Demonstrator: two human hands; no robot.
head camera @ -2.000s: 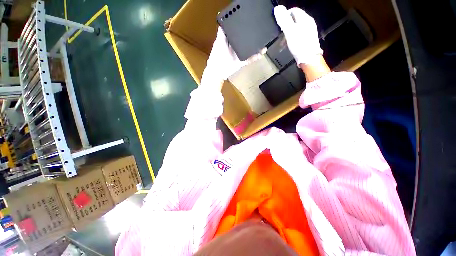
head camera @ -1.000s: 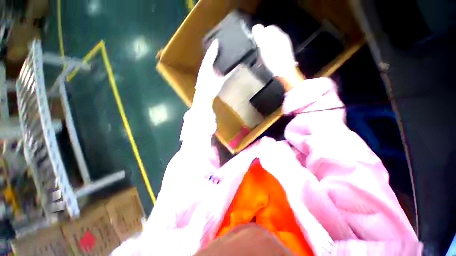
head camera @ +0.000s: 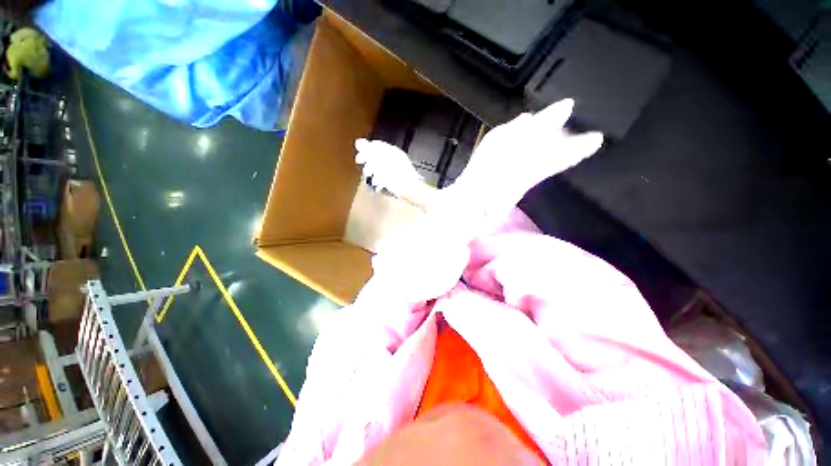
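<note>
My left hand [head camera: 551,141], in a white glove, reaches across to the right. Its finger and thumb are spread at the near edge of a dark grey housing [head camera: 606,73] on the black table; firm contact cannot be told. My right hand [head camera: 387,168], also gloved, is over the open carton [head camera: 314,155], fingers loosely bent and slightly apart, with nothing seen in it. My left forearm crosses in front of my right wrist. Black housings [head camera: 428,146] lie in the carton beside a pale sheet [head camera: 378,218].
More dark housings [head camera: 510,23] lie at the table's top edge. The black table [head camera: 711,191] extends right. Blue clothing of another person [head camera: 191,55] is beyond the carton. A white roller rack [head camera: 118,382] stands lower left. Crumpled clear plastic [head camera: 729,350] is at lower right.
The view has turned toward the table. The housing held over the carton is no longer between my hands. My left hand has crossed right to the table; my right hand is now over the carton.
</note>
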